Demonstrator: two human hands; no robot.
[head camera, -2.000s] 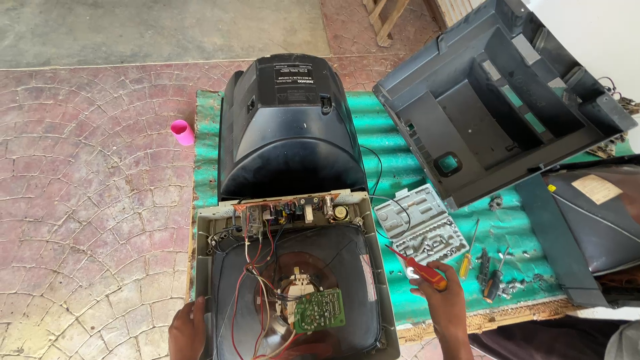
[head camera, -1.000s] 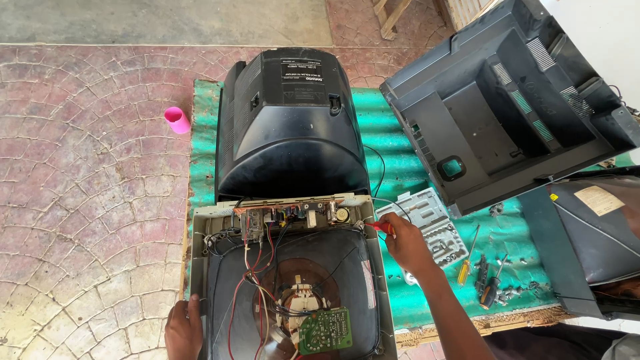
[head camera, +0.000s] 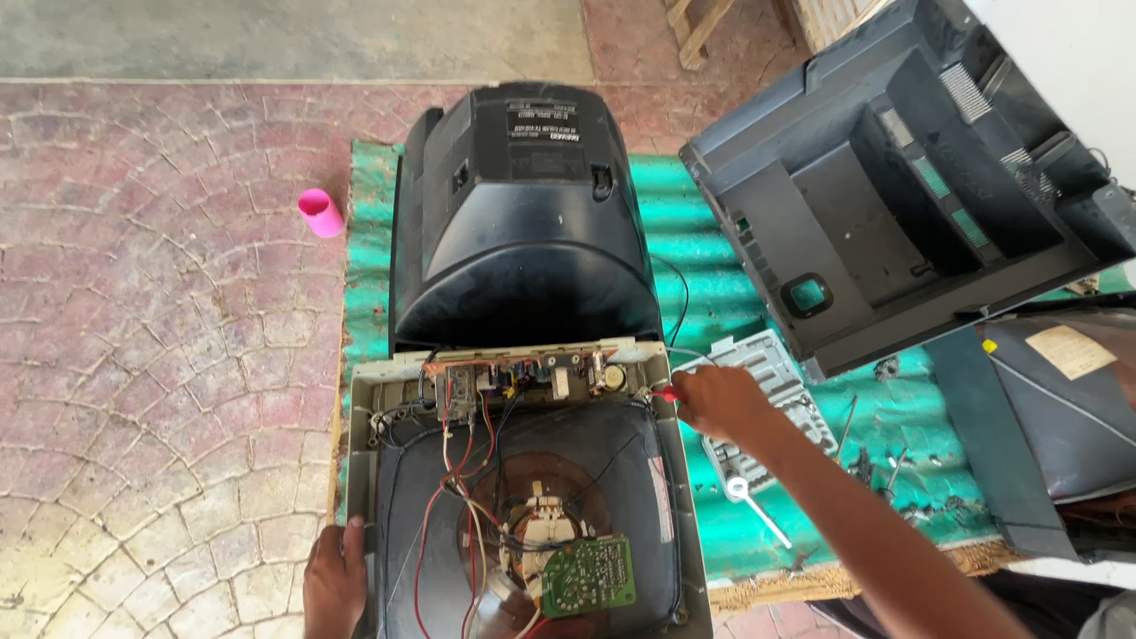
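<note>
An opened CRT television (head camera: 524, 444) lies screen down, its picture tube, wires and a green circuit board (head camera: 587, 575) exposed. A long circuit board (head camera: 524, 359) runs along the frame's far side. My right hand (head camera: 723, 399) is closed around a red-handled tool (head camera: 670, 393), probably a screwdriver, at the far right corner of the frame; its tip is hard to make out. My left hand (head camera: 337, 577) rests on the frame's left edge, thumb on top, the other fingers outside.
Beyond the television stands a black rear cover (head camera: 541, 222). Another black cover (head camera: 852, 195) is at the upper right, near a second picture tube (head camera: 1056, 399). A grey tool case (head camera: 772, 382), screwdrivers (head camera: 848, 426) and a pink cup (head camera: 321, 213) lie around the green corrugated sheet (head camera: 728, 550).
My right hand has moved from beside the tool case to the frame's far right corner, with the red-handled tool in it. My left hand stays at the frame's left edge.
</note>
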